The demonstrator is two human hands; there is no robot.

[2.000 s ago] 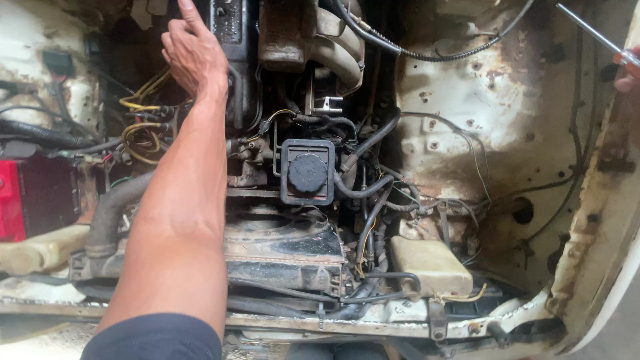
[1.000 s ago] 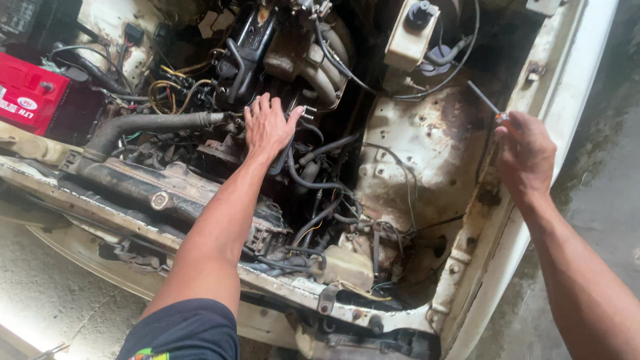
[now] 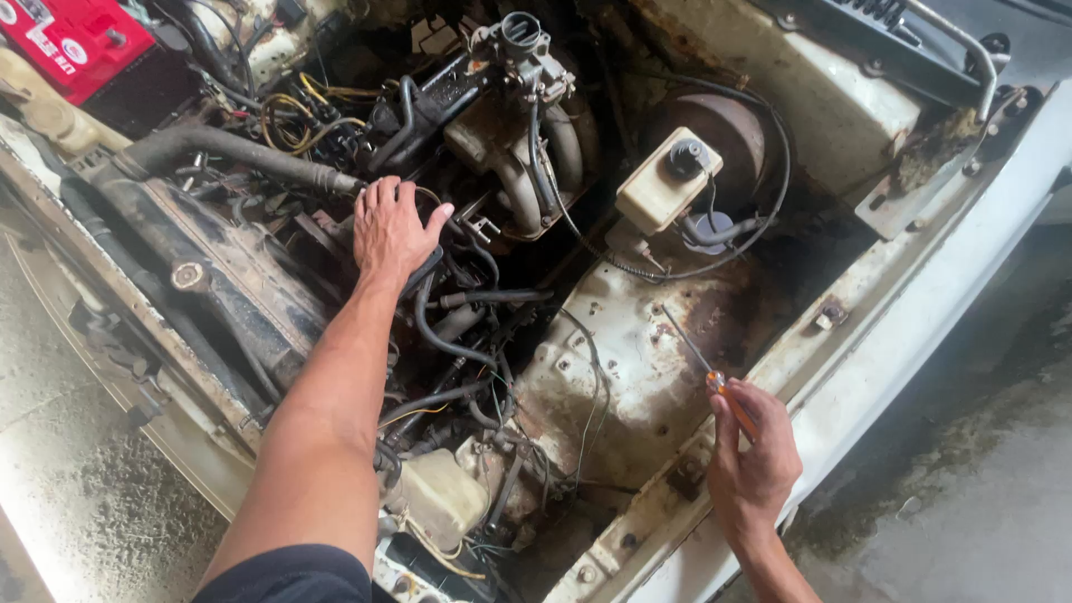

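Observation:
My left hand point(image 3: 394, 230) reaches over the engine bay with its fingers spread, palm down, at the end of a thick black radiator hose point(image 3: 243, 157). It covers most of a black part beneath it; whether it presses on that part I cannot tell. A small metal bracket point(image 3: 479, 222) shows just beside the thumb. Over the right fender edge, my right hand point(image 3: 754, 461) grips a screwdriver point(image 3: 730, 402) by its orange handle, with the thin shaft pointing up and left above the rusty inner fender panel point(image 3: 620, 352). The carburetor point(image 3: 523, 63) stands behind the intake manifold point(image 3: 519, 184).
A red battery point(image 3: 75, 46) sits at the upper left. The radiator point(image 3: 226, 251) lies left of my forearm. A brake fluid reservoir point(image 3: 670, 180), a looped black cable point(image 3: 783, 167) and a plastic bottle point(image 3: 444, 494) are around the bay. The white fender point(image 3: 913, 335) borders the right.
My left hand has come down from the upper part of the bay, where it was two seconds ago, onto the parts by the hose. The view has shifted and turned. My right hand still holds the screwdriver.

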